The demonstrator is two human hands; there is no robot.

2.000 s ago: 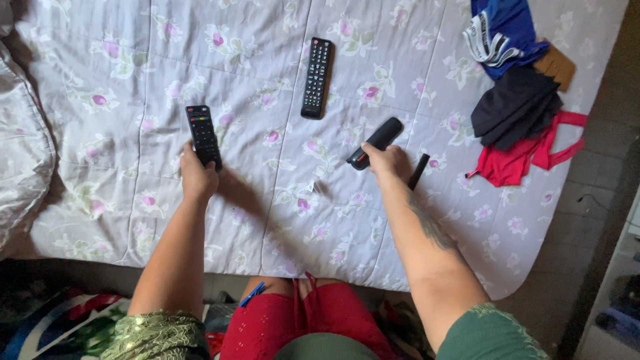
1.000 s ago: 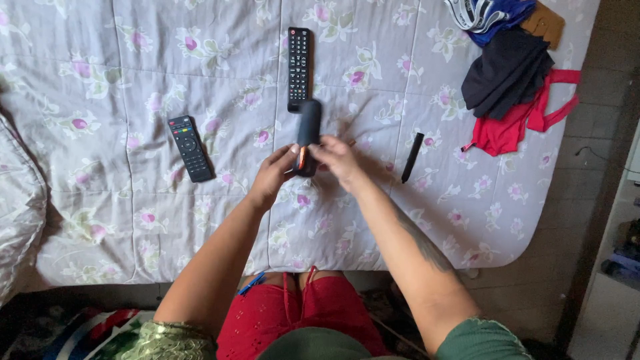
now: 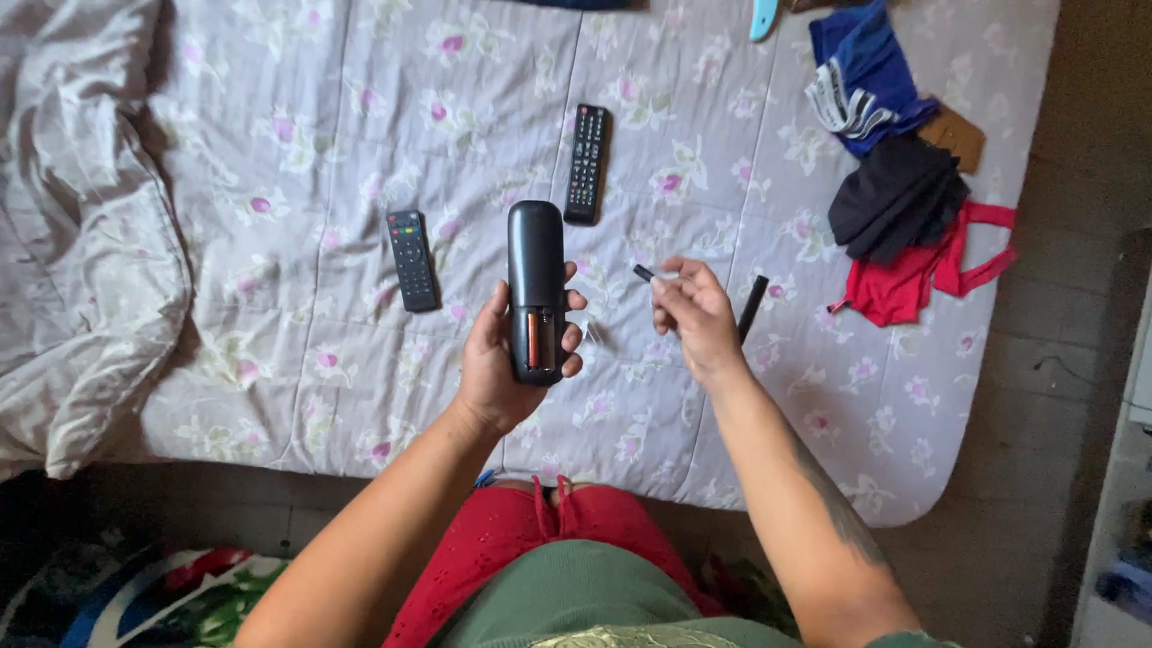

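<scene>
My left hand (image 3: 504, 369) grips a black remote control (image 3: 536, 261), back side up, its battery compartment uncovered. One orange battery (image 3: 534, 342) lies in the left slot; the right slot looks dark. To the right, my right hand (image 3: 697, 315) holds a small dark cylindrical object (image 3: 643, 272) at its fingertips, probably a battery. A long black remote (image 3: 587, 164) lies beyond the held one, and a smaller black remote (image 3: 412, 261) rests to the left, both buttons up. Beside my right hand lies a narrow black piece (image 3: 753, 306), perhaps a cover.
The flowered bedspread (image 3: 432, 387) lies under everything. Blue cloth (image 3: 868, 81), black cloth (image 3: 895, 198) and a red garment (image 3: 900, 288) are heaped at the right beside a brown flat piece (image 3: 956, 137). A bunched cover (image 3: 81, 225) lies at the left.
My right hand has moved away rightward from the held remote, with the small dark object in its fingers. Two seconds ago my left hand held the smaller remote, which now lies on the bed.
</scene>
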